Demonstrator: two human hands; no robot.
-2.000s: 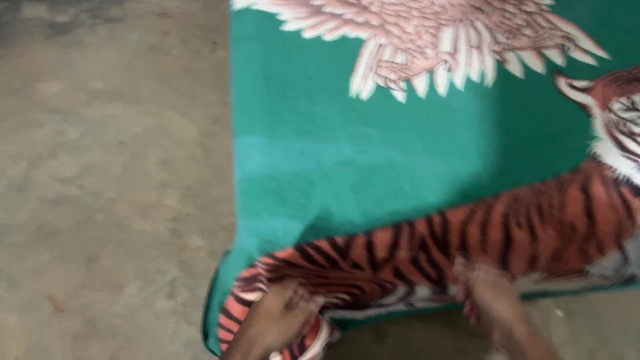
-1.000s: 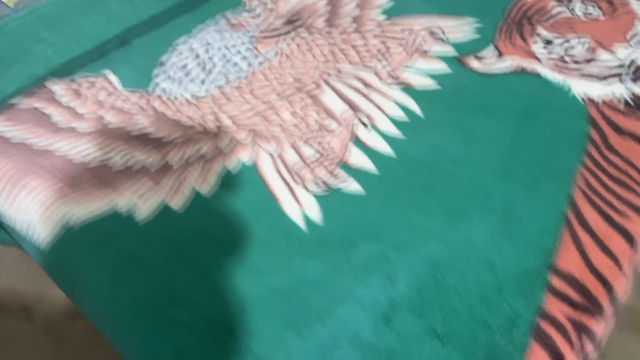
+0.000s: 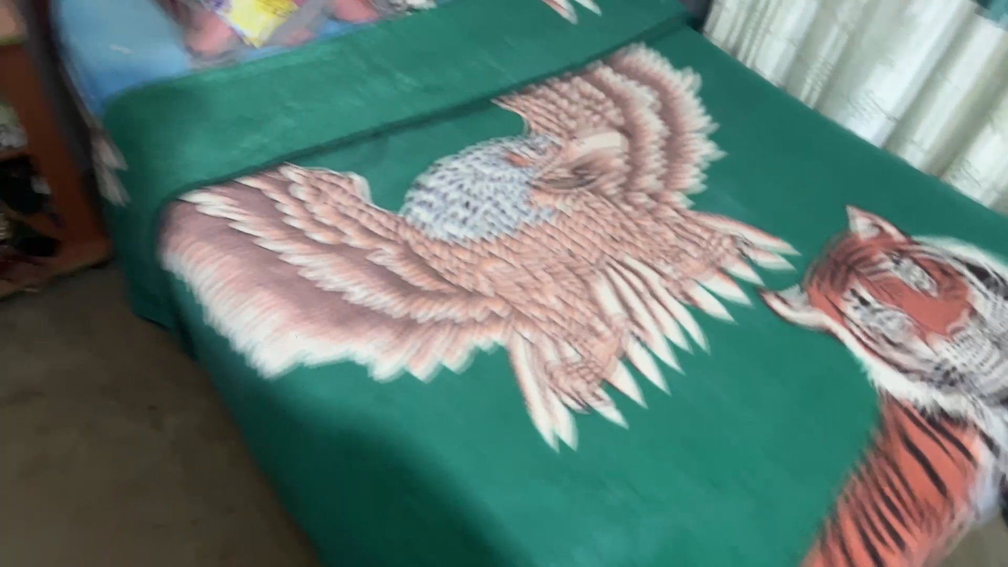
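A green blanket lies spread over a bed, with a printed eagle, wings spread, across its middle and a printed tiger at the right. Its far part is folded back in a green band that runs across the bed and hangs over the left side. A dark shadow falls on the near left part of the blanket. Neither my left hand nor my right hand shows in this view, so what they hold or touch cannot be seen.
Beyond the fold is a light blue bed surface with a yellow and purple package on it. White curtains hang along the far right side. An orange-brown wooden shelf stands at the left, above the bare floor.
Both my hands, on or near the blanket's tiger end two seconds ago, have left the view. The view has swung widely toward the far end of the bed.
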